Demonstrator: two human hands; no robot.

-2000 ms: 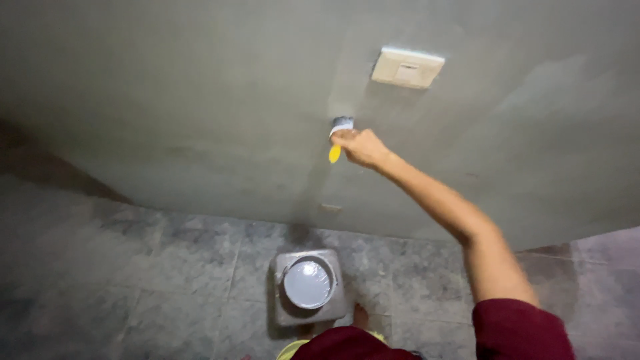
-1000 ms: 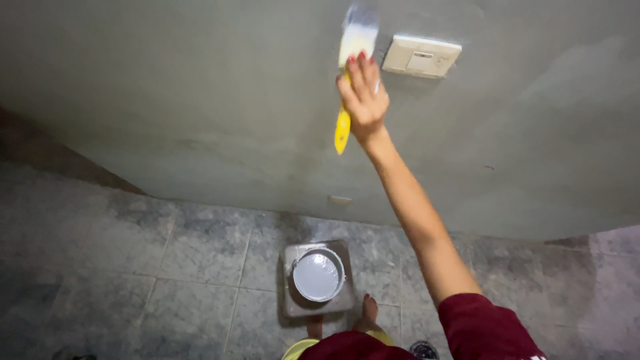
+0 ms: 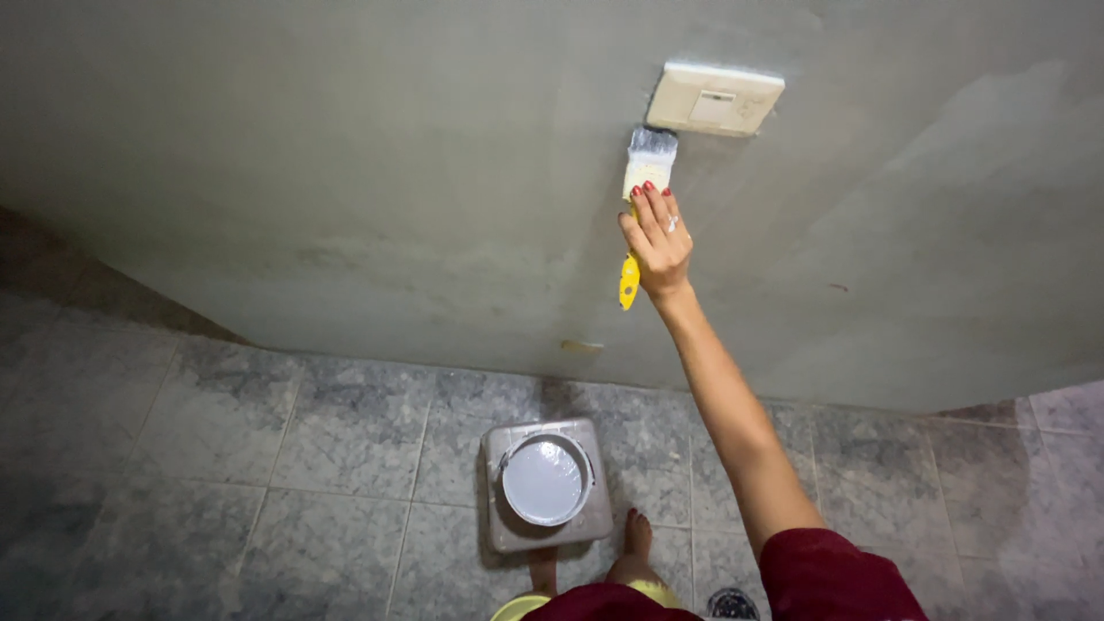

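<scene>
My right hand [image 3: 662, 246] grips a paintbrush [image 3: 649, 172] with a yellow handle, its bristles coated in grey-white paint. The bristles touch the grey wall [image 3: 448, 190] just under the lower left corner of a cream wall switch plate [image 3: 716, 99]. A white smear marks one of the fingers. Below, a round bucket of light grey paint [image 3: 545, 481] with a wire handle rests on a square grey stool [image 3: 511, 536]. My left hand is out of the picture.
Grey marbled floor tiles [image 3: 345, 440] meet the foot of the wall. My bare foot [image 3: 636, 535] is beside the stool. A dark round object [image 3: 733, 604] and a yellow-green rim [image 3: 517, 608] show at the bottom edge. A small plate [image 3: 581, 347] sits low on the wall.
My right hand first rose with the brush from lower on the wall to left of the switch plate, then came down to the plate's lower left corner.
</scene>
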